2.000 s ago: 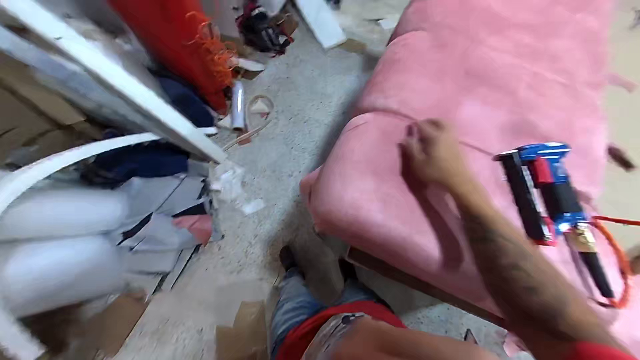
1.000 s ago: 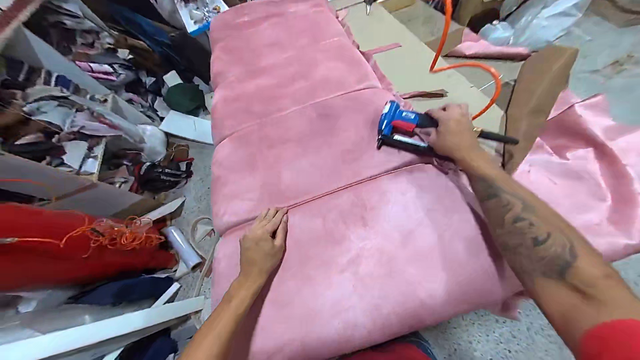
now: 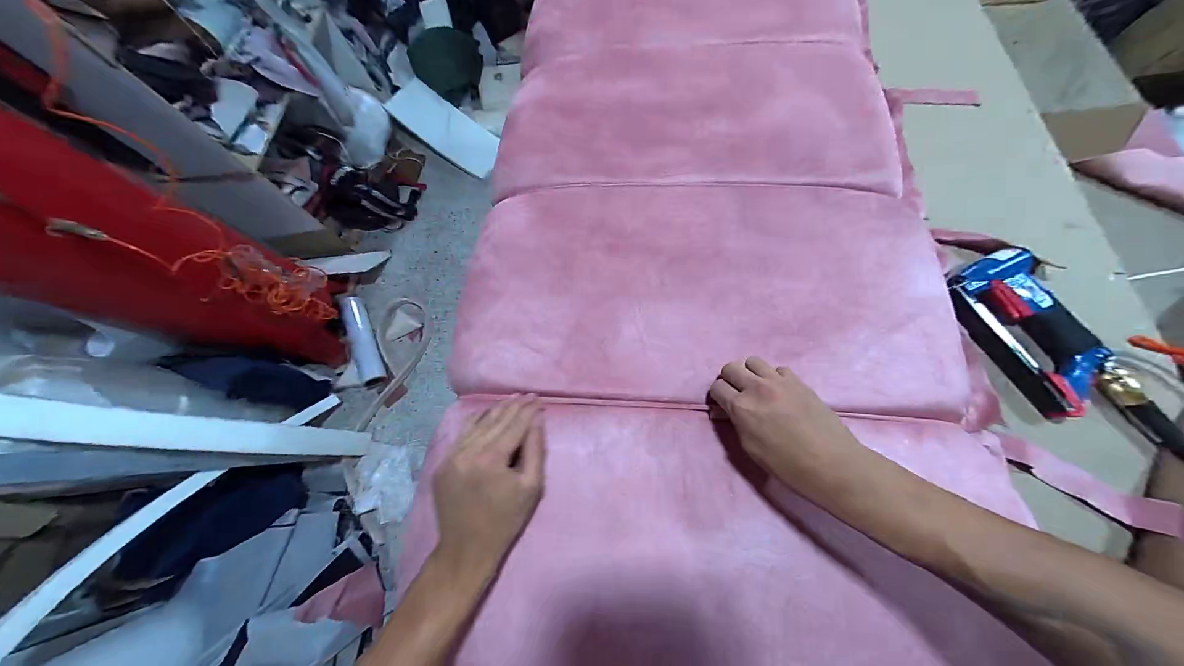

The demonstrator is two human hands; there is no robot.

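Note:
Pink velvety fabric covers a long padded panel (image 3: 684, 287) crossed by several seams. On the nearest seam lies my left hand (image 3: 495, 462), its fingertips at the left end of the groove and nothing seen in its grasp. Farther right, my right hand (image 3: 772, 407) has its fingers curled down into the same seam; whether they pinch the fabric is hidden. A blue and black pneumatic staple gun (image 3: 1027, 324) rests beyond the panel's right edge, touched by neither hand.
A beige board (image 3: 980, 176) runs along the right side, with pink fabric strips (image 3: 1091, 486) on it. At the left are a red upright surface (image 3: 139, 250), tangled orange cord (image 3: 277, 287), a clear plastic-wrapped roll (image 3: 363, 340), white strips and heaped fabric scraps (image 3: 259, 564).
My right hand held the staple gun one second ago; it has let go of it and moved left onto the seam. My left hand remains near the seam's left end.

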